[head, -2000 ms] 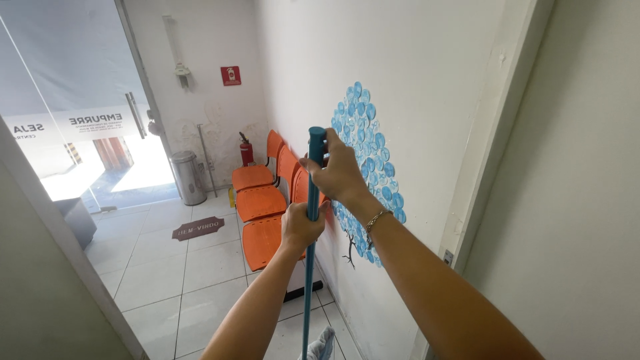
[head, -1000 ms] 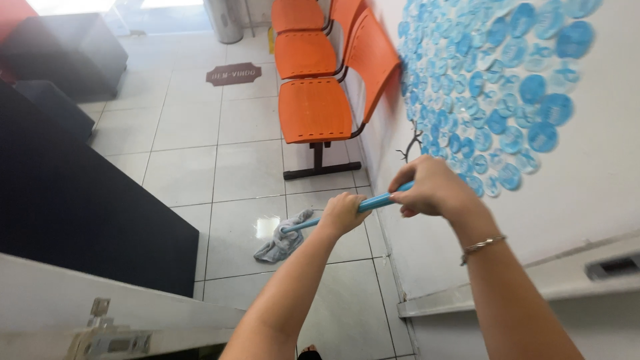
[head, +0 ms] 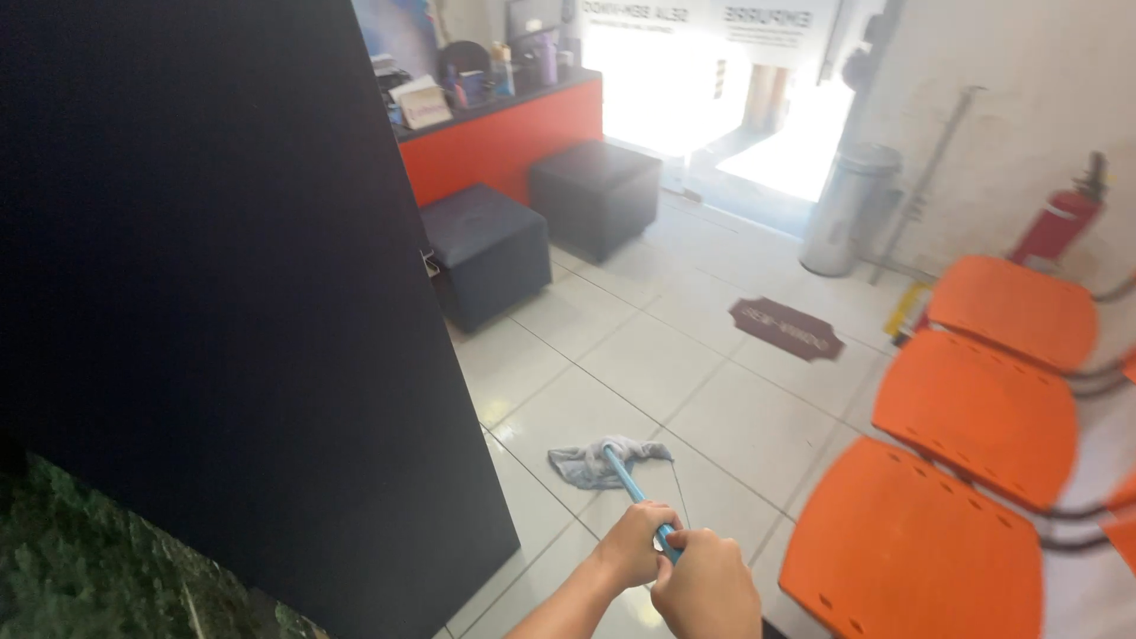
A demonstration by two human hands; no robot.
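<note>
A blue pole (head: 628,478) slants from my hands down to a grey cloth (head: 596,461) that lies bunched over its lower end on the tiled floor. My left hand (head: 635,543) is closed around the pole. Just behind it, nearer the pole's top, my right hand (head: 707,581) grips the same pole; the two hands nearly touch. A thin loose thread trails from the cloth's right side. Whatever is under the cloth is hidden.
Orange chairs (head: 914,541) line the right side. A dark panel (head: 266,293) stands close on the left. Two dark ottomans (head: 497,257) sit before a red counter (head: 515,133). Farther back are a metal bin (head: 843,213), a fire extinguisher (head: 1061,222) and a brown floor mat or sign (head: 785,328).
The view has swung left toward the counter. The cloth, which lay near the chair legs beside the wall, is now out on the floor nearer the dark panel. Both hands still hold the pole.
</note>
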